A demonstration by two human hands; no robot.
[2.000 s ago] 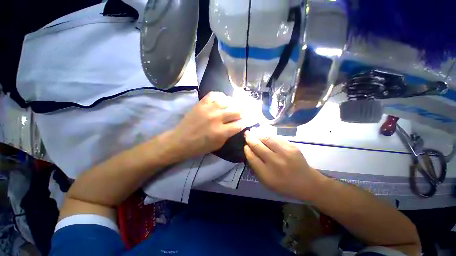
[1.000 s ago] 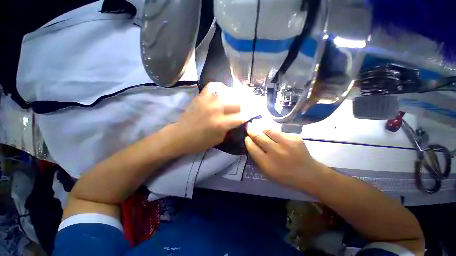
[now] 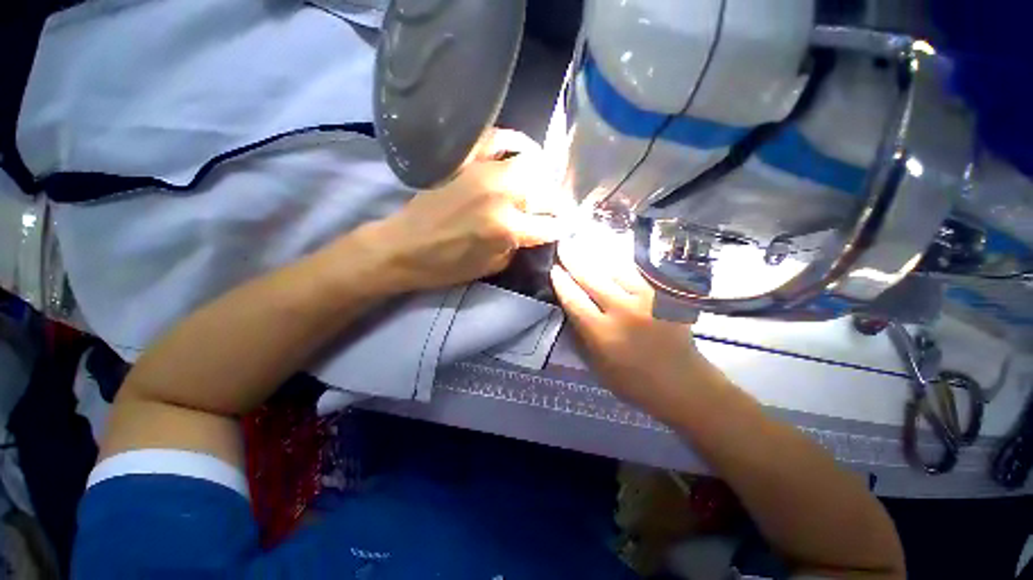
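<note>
My left hand (image 3: 459, 221) and my right hand (image 3: 617, 312) hold the black fabric panel (image 3: 530, 275) at the needle of the sewing machine head (image 3: 725, 125). Their fingertips nearly meet under the bright glare, which hides the needle, the presser foot and the cloth edge. The pale garment piece (image 3: 249, 244), with a black band and dark seam lines, spreads left of the machine and under my left forearm. One corner of it lies at the table's front edge.
An oval grey attachment (image 3: 447, 91) hangs left of the machine head. Scissors (image 3: 938, 408) lie right on the white sewing table (image 3: 782, 391), beside a dark-red handle (image 3: 869, 325). A red basket (image 3: 283, 465) is below the table. Purple fluff shows at top right.
The view has shifted and turned, so the machine head appears larger and further right. Both hands stay at the needle on the black cloth, and less of the black panel shows below them.
</note>
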